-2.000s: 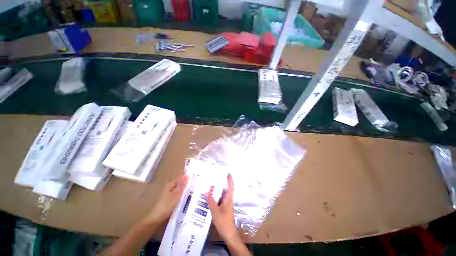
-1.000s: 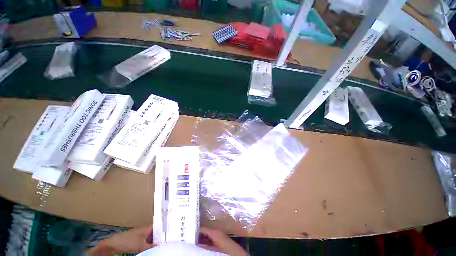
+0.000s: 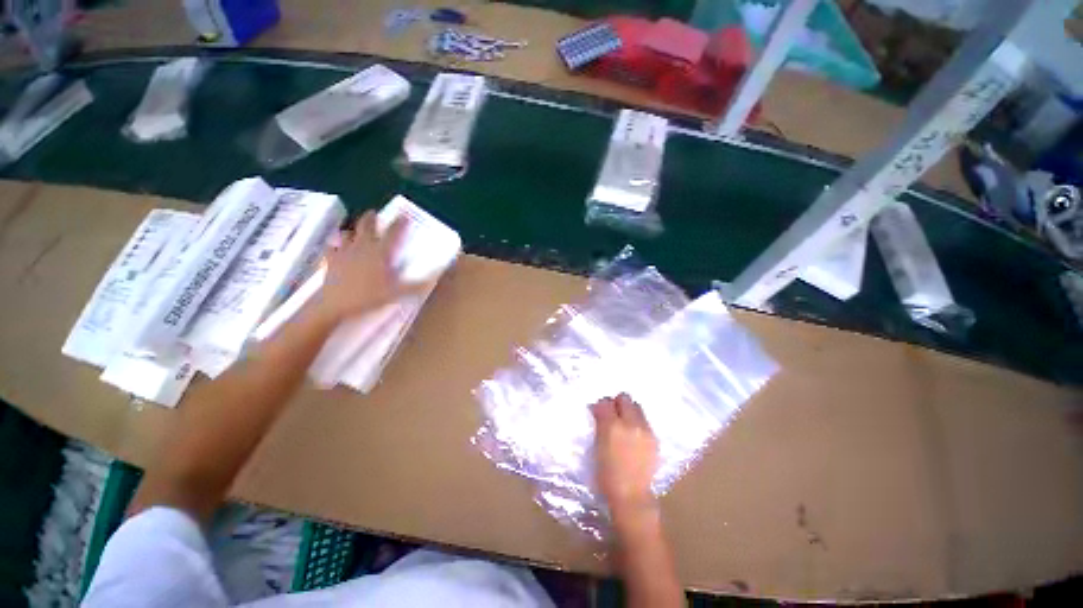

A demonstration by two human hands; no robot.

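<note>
My left hand [image 3: 371,271] lies over the rightmost white toothbrush cartons [image 3: 430,244] of the pile, fingers spread across the top one; whether it grips is hidden. My right hand [image 3: 624,430] rests on the stack of clear poly bags [image 3: 724,356] at the bench centre, fingertips bent together on the shiny film. Whether it pinches a bag is unclear. Loose crinkled film lies at the left side of the stack. Several more unbagged cartons [image 3: 214,279] overlap at the left.
Bagged boxes [image 3: 445,122] lie on the dark green conveyor belt [image 3: 534,178] beyond the cardboard-covered bench [image 3: 879,475]. A slanting white post [image 3: 879,178] stands at the belt. A green crate [image 3: 321,556] of whitish parts is below the near edge. The far bench holds a red tray [image 3: 677,59].
The carton held low in both hands is gone from there. A bagged box shows newly on the belt at centre-left. My left hand has reached to the pile, my right hand to the bags. The view has shifted.
</note>
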